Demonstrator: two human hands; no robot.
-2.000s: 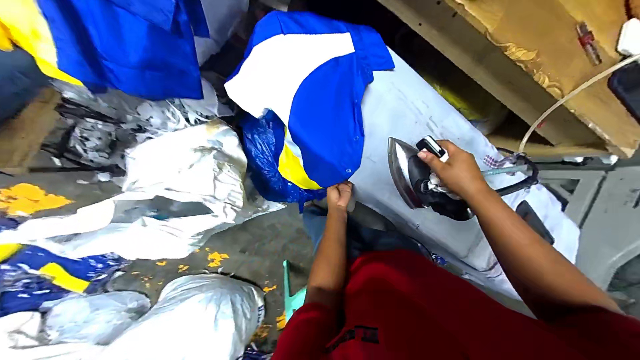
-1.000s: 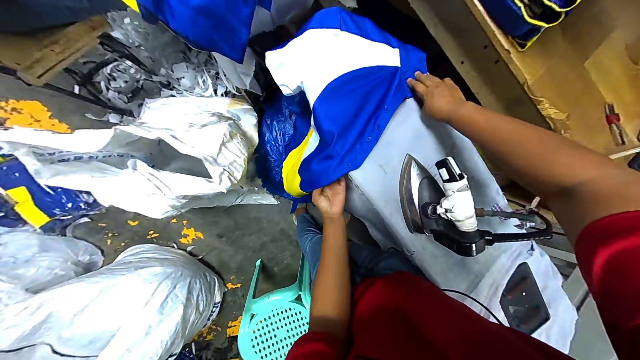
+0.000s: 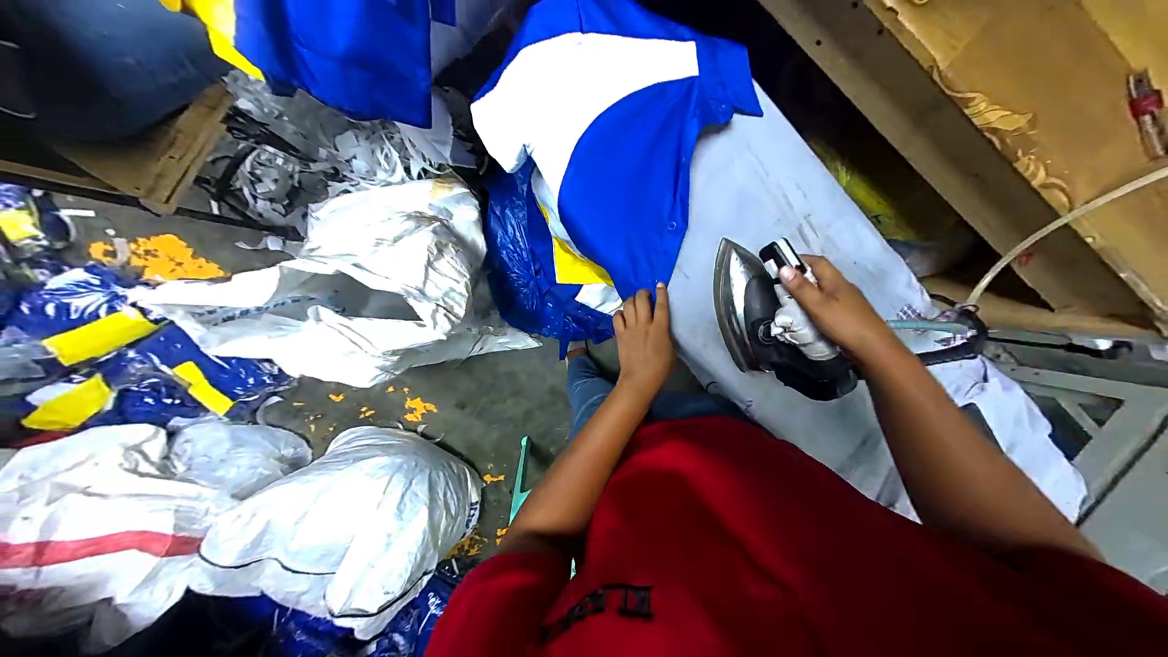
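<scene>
A blue, white and yellow garment (image 3: 630,164) lies over the far end of a cloth-covered ironing board (image 3: 762,173), its left part hanging off the edge. My left hand (image 3: 646,336) rests at the garment's near hem, fingers on the cloth; whether they pinch it is hard to tell. My right hand (image 3: 826,301) is closed around the wrapped handle of a steam iron (image 3: 776,328). The iron is tipped on its side or heel on the board, its metal soleplate facing left, to the right of the garment and apart from it. A hose and cable run right from the iron.
White sacks (image 3: 392,265) and bagged blue and yellow garments (image 3: 137,356) cover the floor at left. Another blue garment (image 3: 338,55) hangs at the top. A wooden table (image 3: 1031,119) with a small red-handled tool (image 3: 1146,109) borders the board's right. A green plastic stool (image 3: 520,479) shows below.
One second ago my right hand lay on the garment's right edge and the iron stood alone; now that hand grips the iron. My left hand remains at the near hem.
</scene>
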